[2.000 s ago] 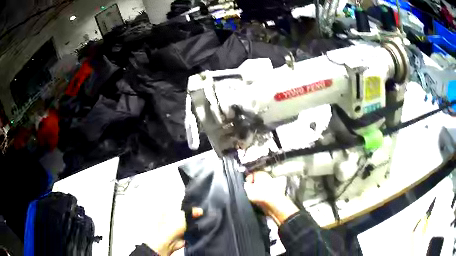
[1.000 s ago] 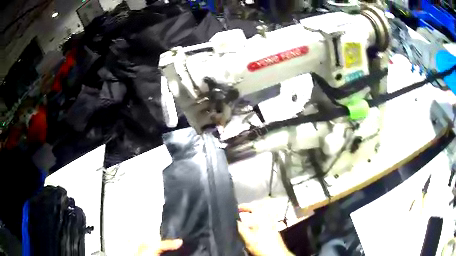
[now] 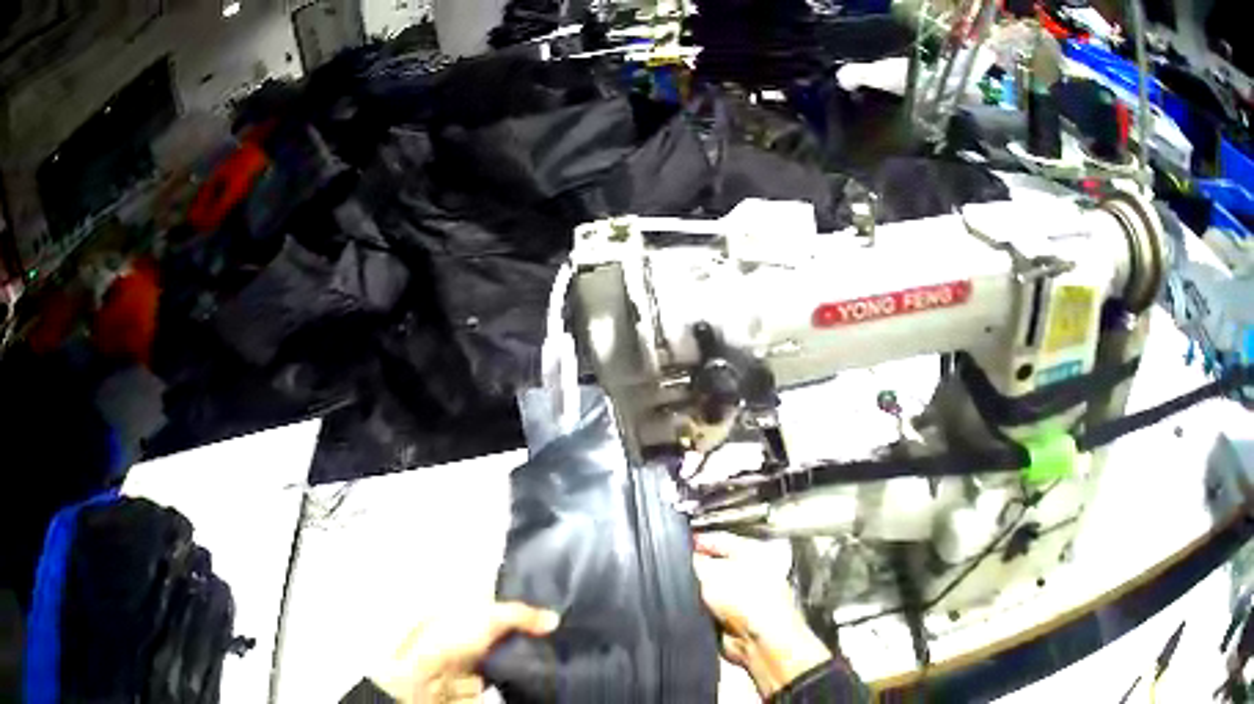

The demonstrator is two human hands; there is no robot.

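A long black panel [image 3: 585,550] with a raised line down its right side hangs from under the needle area of the white sewing machine [image 3: 770,310]. My left hand [image 3: 461,646] holds the panel's left edge near the bottom, with the thumb on top. My right hand [image 3: 750,598] is at the panel's right edge, just below the machine's narrow arm, its fingers partly hidden by the fabric. Black binding tape [image 3: 908,465] runs along the arm from the right, past a green patch [image 3: 1051,457]. The needle itself is too blurred to tell.
A large heap of black bag pieces [image 3: 454,261] lies behind the machine. A stacked black piece with a blue edge [image 3: 131,605] stands at the lower left. The white table [image 3: 371,564] has a curved front edge at right. The handwheel [image 3: 1136,255] is at the machine's right end.
The view shifted, so the machine sits lower and further right. My right hand has moved up the panel's edge, closer to the machine arm, since one second ago. My left hand shows more fully on the panel.
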